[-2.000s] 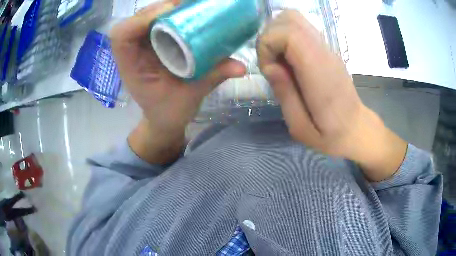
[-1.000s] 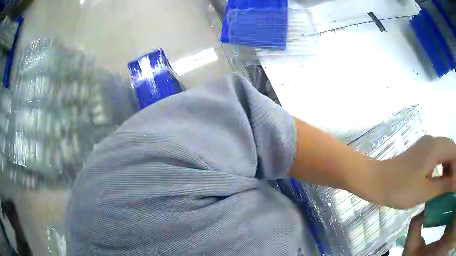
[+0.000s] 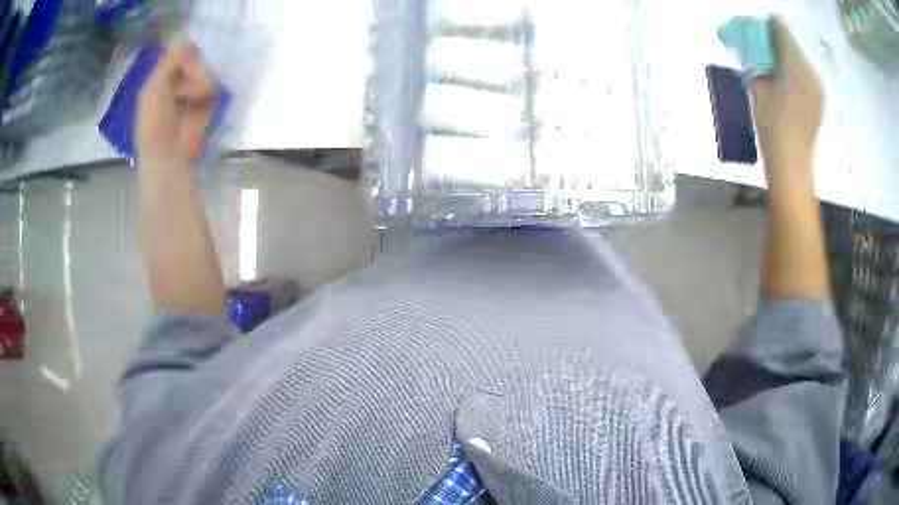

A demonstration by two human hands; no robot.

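A tray stack [image 3: 522, 118] with white parts in its pockets lies in front of me, its near edge against my smock. My right hand [image 3: 789, 99] is far out to the right and holds the teal stretch film roll [image 3: 754, 44] above the table. My left hand [image 3: 177, 104] is out at the left over a blue tray [image 3: 120, 113], blurred, with fingers curled; whether it grips anything cannot be told.
A black phone [image 3: 732, 113] lies on the white table [image 3: 306, 79] beside my right hand. Blurred clear and blue tray stacks [image 3: 59, 74] stand at the far left. A blue item [image 3: 248, 308] and a red item [image 3: 10, 325] are low at the left.
The view has turned back to face the table and tray stack. My hands, close together around the roll two seconds ago, are now wide apart, with the roll in my right hand.
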